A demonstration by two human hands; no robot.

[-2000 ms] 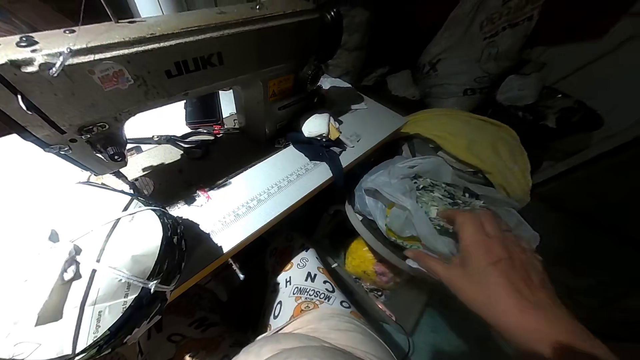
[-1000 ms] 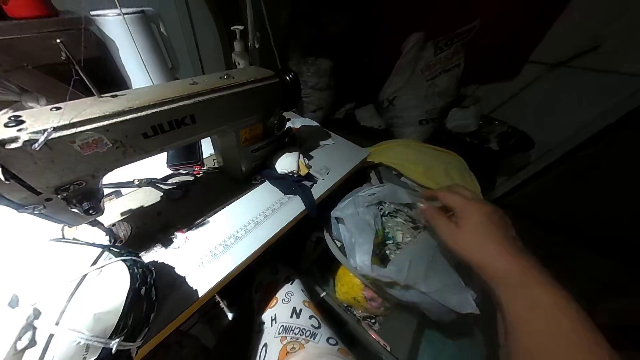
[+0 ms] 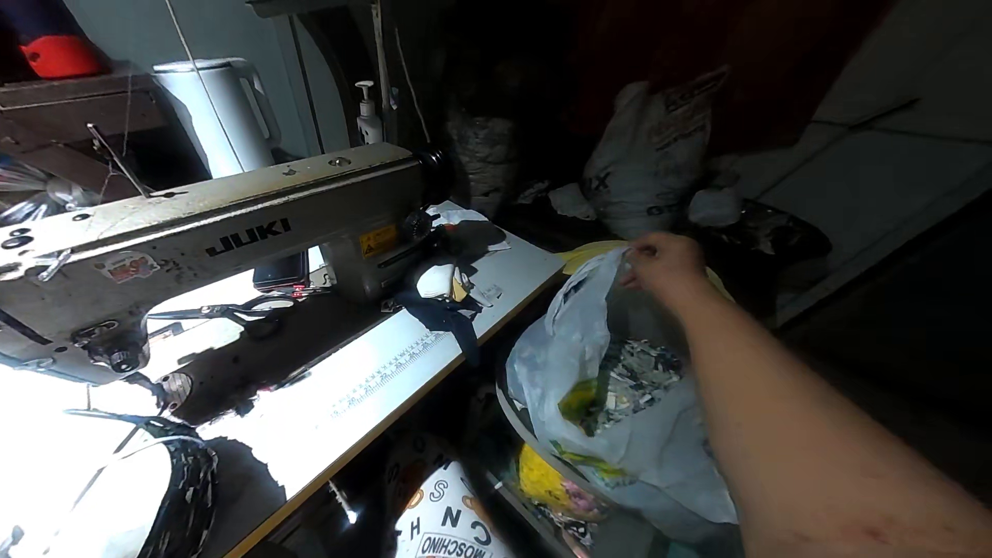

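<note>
My right hand (image 3: 665, 267) pinches the upper rim of a white plastic bag (image 3: 577, 325) and holds it raised. Small shredded fabric or paper scraps (image 3: 639, 380) lie inside the bag, with a yellow-green piece beside them. The bag sits in a round container (image 3: 521, 418) to the right of the sewing table. Yellow cloth (image 3: 593, 252) shows behind the bag. My left hand is out of view. To the left stands a Juki sewing machine (image 3: 256, 232), and a coil of dark strips (image 3: 190, 488) lies at the table's near left.
Scissors (image 3: 225, 310) lie behind the machine's needle end. Dark cloth (image 3: 442, 318) hangs over the edge of the white table (image 3: 387, 387), which has a printed ruler. A white jug (image 3: 209, 116) stands behind the machine. White sacks (image 3: 651, 163) stand at the back. A yellow bundle (image 3: 542, 477) is below the bag.
My right hand has moved from over the scraps to the far rim of the bag and taken hold of it. The rim is now lifted. The view has shifted and shows more behind the machine.
</note>
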